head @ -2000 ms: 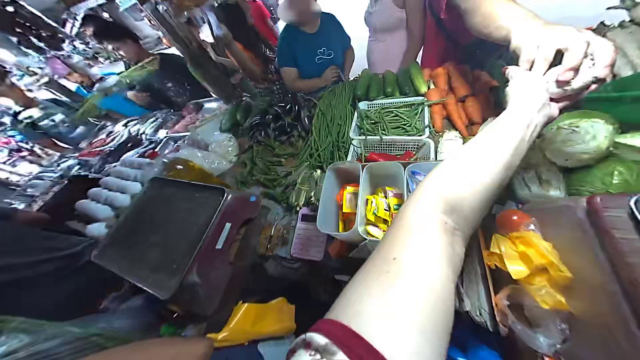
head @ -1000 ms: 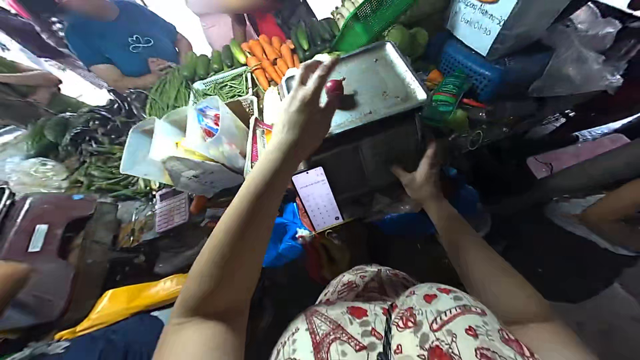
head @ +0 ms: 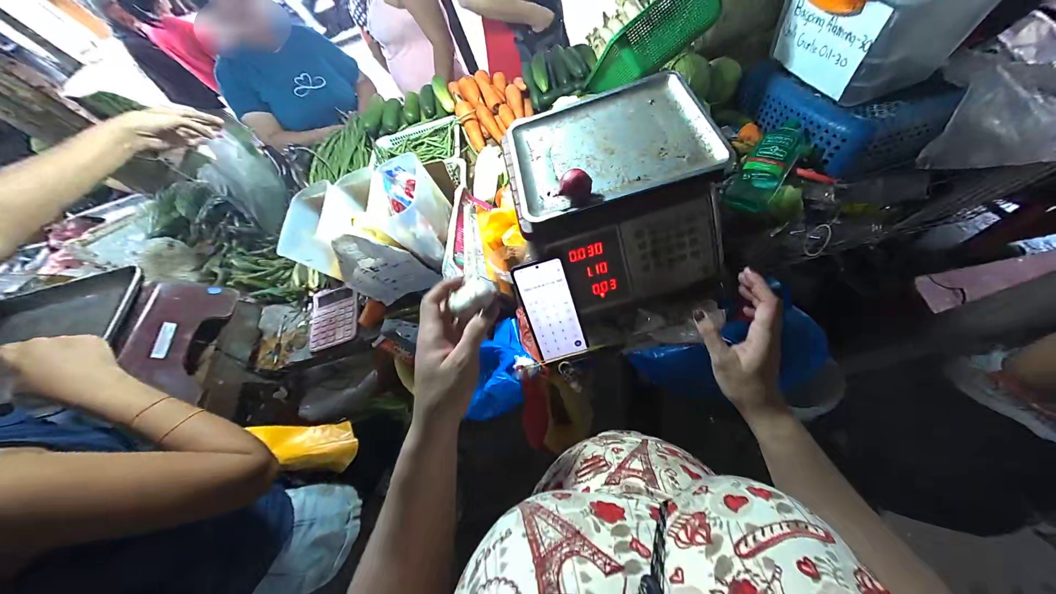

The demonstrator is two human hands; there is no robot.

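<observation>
My left hand (head: 452,334) holds a whitish bulb (head: 473,297), which looks like garlic, just left of a phone (head: 549,309) showing a keypad. Behind the phone stands a digital scale with red lit figures; one red onion (head: 575,186) rests near the left front corner of its metal pan (head: 619,144). To the right, below the scale's front, my right hand (head: 742,342) has its fingers spread. Its thumb is beside some clear plastic (head: 672,326), and whether it touches the plastic I cannot tell.
White containers (head: 379,214), carrots (head: 487,107) and green beans lie behind left. A green basket (head: 652,37), a green bottle (head: 763,169) and a blue crate (head: 841,124) are around the pan's right side. A co-worker's arm (head: 140,396) is at left, near a pink calculator (head: 332,318); other people stand beyond.
My left hand has left the onion on the pan and come down to the left of the phone, now with the whitish bulb in it. Another person's arm has come in at left.
</observation>
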